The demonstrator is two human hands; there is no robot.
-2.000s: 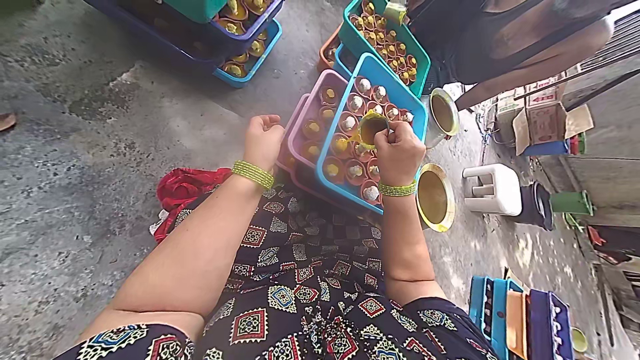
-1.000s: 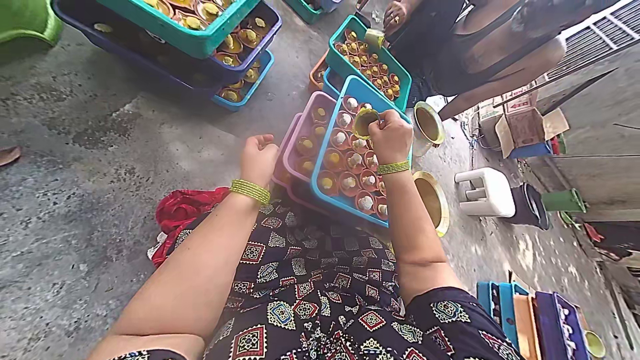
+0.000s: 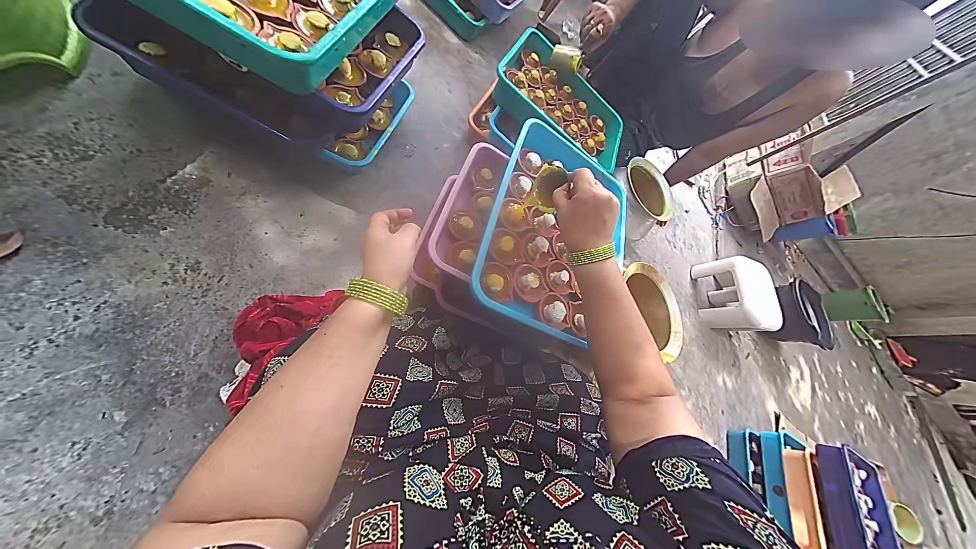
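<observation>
My right hand grips a small yellow-coated cup above a blue plastic tray. Rows of small reddish cups fill this tray; some hold yellow stuff with it, others show white tips. Under and beside it, pink trays hold more such cups with yellow contents. Left of the pink trays, my left hand hovers with its fingers loosely curled, nothing visible in it. Green bangles circle both wrists.
A co-worker's hand holds another cup over a green tray. Two round metal pots stand right of the trays. Stacked trays are at upper left, a white stool at right, red cloth beside my lap.
My right hand with its cup has shifted from mid-tray toward the far end of the blue tray. My left hand stays beside the pink trays.
</observation>
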